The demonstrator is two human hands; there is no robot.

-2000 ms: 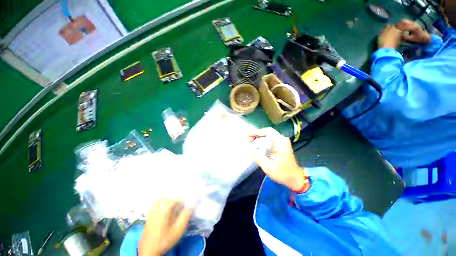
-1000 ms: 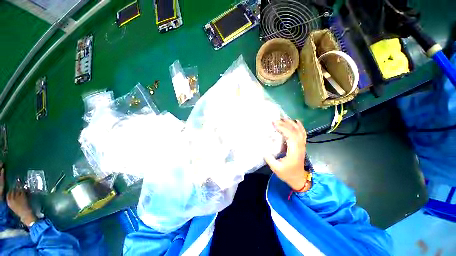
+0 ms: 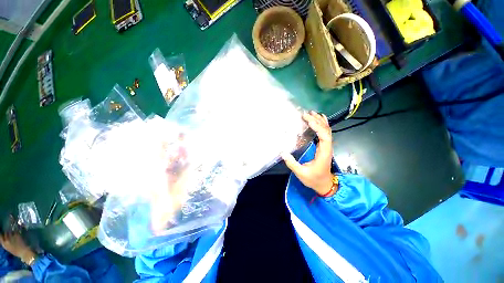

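Observation:
A large clear poly bag (image 3: 237, 105) lies over the bench edge and my lap, its middle washed out white. My right hand (image 3: 316, 157) grips its right edge between thumb and fingers. My left hand (image 3: 172, 179) shows blurred through the plastic, inside or beneath the bag; its fingers and anything in them cannot be made out. Small clear bags (image 3: 83, 149) are piled at the left, partly overlapped by the large bag. A small bag with a white label and copper-coloured bits (image 3: 168, 77) lies behind it. Loose gold bits (image 3: 133, 87) lie near.
A brown round pot (image 3: 278, 38), a brown box (image 3: 326, 61) with a white ring and a yellow sponge (image 3: 410, 21) stand at back right. Circuit boards (image 3: 46, 77) line the back. A solder spool (image 3: 80, 222) and another person's hand (image 3: 16, 243) are lower left. Black cables hang right.
The view has shifted, moving bench items leftward and up. My left hand, bare over the bag two seconds ago and hidden one second ago, now shows through the plastic. My right hand remains on the bag's edge.

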